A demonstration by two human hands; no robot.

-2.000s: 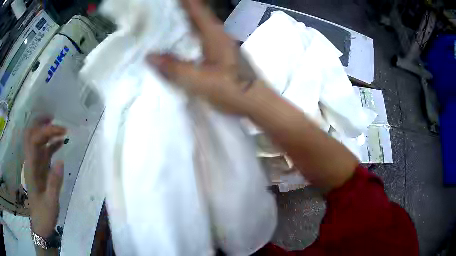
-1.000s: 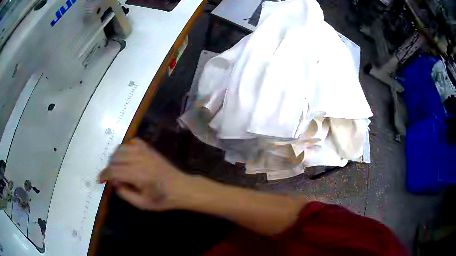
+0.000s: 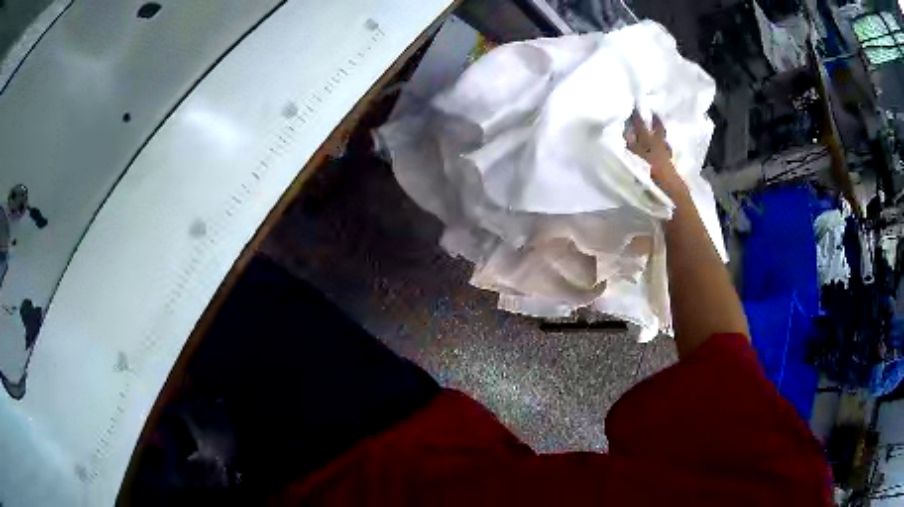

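Note:
A bundle of white fabric pieces (image 3: 555,129) is heaped to the right of the table, with cream pieces (image 3: 565,267) showing at its lower edge. My right hand (image 3: 649,144) is on the upper right part of the bundle, its fingers against a fold of the white cloth. Part of the hand is hidden by the fabric, so whether it grips the cloth cannot be told. My left hand is not in view.
The white sewing table (image 3: 223,188) with its printed scale and brown edge curves along the left. Dark metal parts (image 3: 18,203) show at the left rim. Grey speckled floor (image 3: 515,376) lies below the bundle. A large blue object (image 3: 778,287) stands at the right, near racks and hanging cloth.
The view has turned to the right, and the machine head has left the picture. My right hand has moved from the table's edge to the fabric bundle, whose folds have shifted.

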